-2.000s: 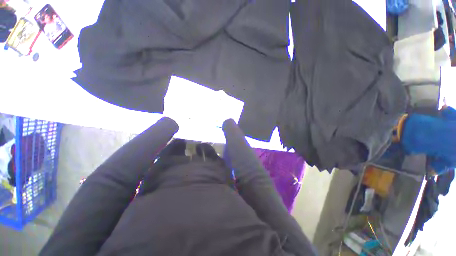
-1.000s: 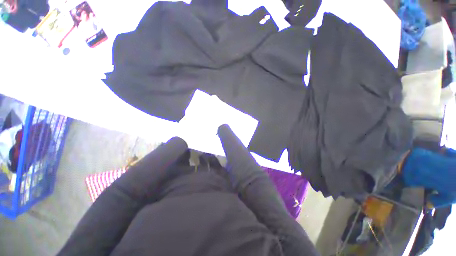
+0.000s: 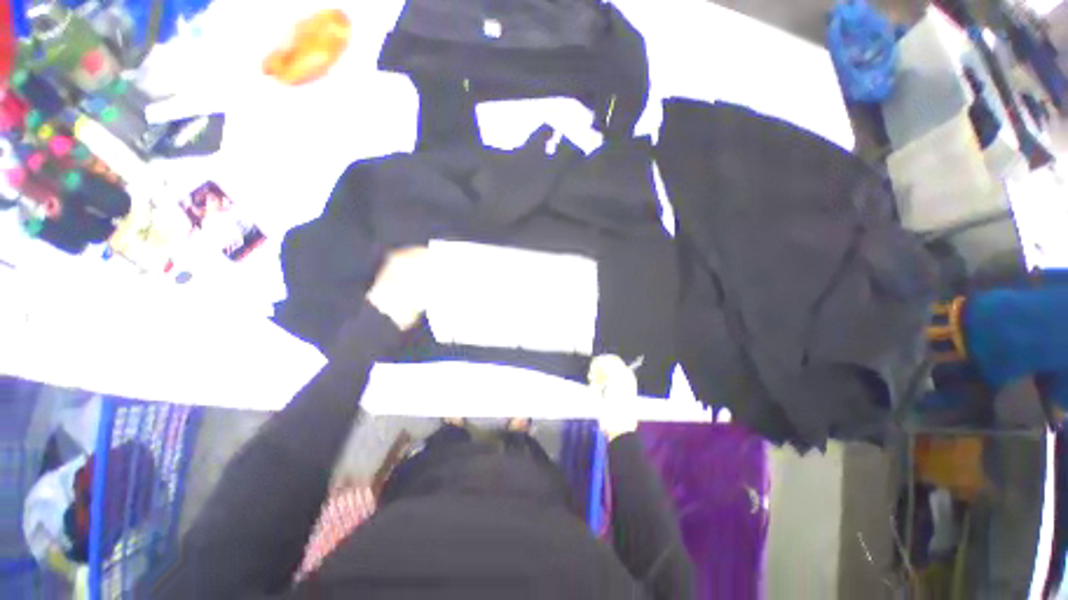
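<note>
A black cloth panel [image 3: 515, 199] lies on the white table. A white rectangular card [image 3: 512, 297] lies over its near part, close to the table's front edge. My left hand [image 3: 402, 287] is at the card's left end, with its fingers on that edge. My right hand [image 3: 613, 381] is just below the card's lower right corner, at the cloth's near edge. It is small and overexposed, and I cannot tell whether it holds anything. A stack of black pieces [image 3: 785, 258] lies to the right.
More black cloth [image 3: 515, 47] lies beyond the panel. Thread cones [image 3: 70, 152], a smartphone [image 3: 223, 219] and an orange crumpled patch [image 3: 307, 47] are at the left. A blue crate [image 3: 141, 469] and a purple bag [image 3: 709, 498] are below the table edge. A blue sleeve [image 3: 1019, 334] is at the right.
The view has shifted to show more of the table's far side. The card now lies level and farther onto the cloth. My left hand has moved up to its left end, and my right hand to its lower right corner.
</note>
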